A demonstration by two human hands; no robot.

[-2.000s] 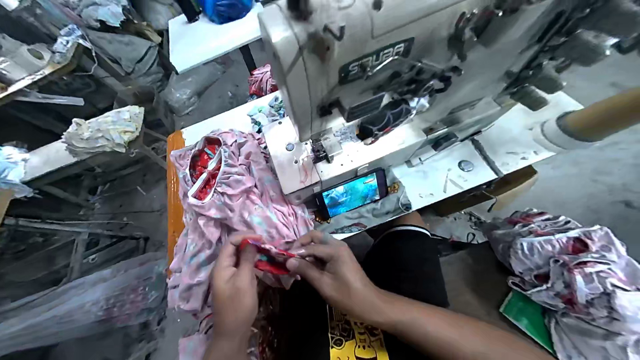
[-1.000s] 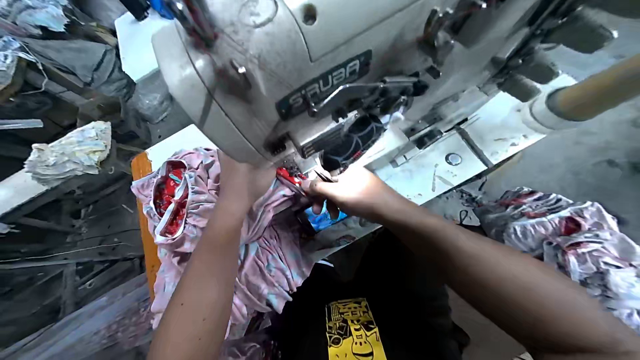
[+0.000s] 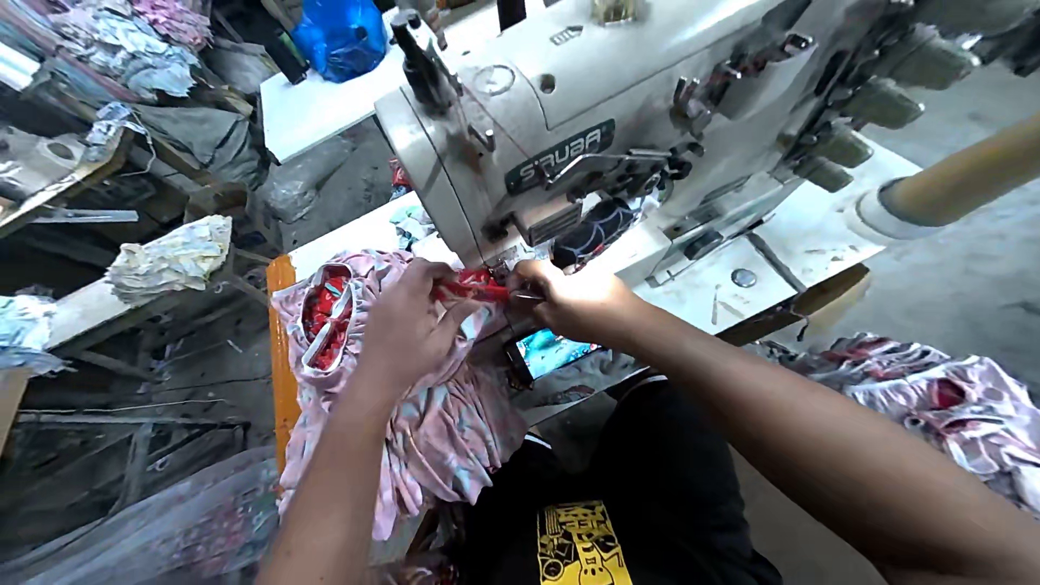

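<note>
A white Siruba sewing machine [image 3: 528,122] stands over the white table. Just in front of its needle area, my left hand [image 3: 414,325] pinches one end of a red fabric piece [image 3: 473,286]. My right hand [image 3: 569,302] grips the other end close to the presser foot; a small metal tool, perhaps thread snips, shows at its fingers. The needle itself is hidden. Under and beside my left arm lies a pink patterned garment [image 3: 439,439], gathered, with a white-edged opening [image 3: 329,317] showing red inside. A phone with a lit screen [image 3: 554,351] rests below my right hand.
An orange table edge [image 3: 280,366] runs along the left. More pink garments [image 3: 926,398] are heaped at the right, near a tan pole [image 3: 959,179]. A blue plastic bag [image 3: 340,36] sits on a white surface behind. Pale cloth [image 3: 171,256] lies on a bench at left.
Two seconds ago both hands held the red fabric in front of the table edge, below the phone; now they hold it up at the machine's needle area. The view has shifted.
</note>
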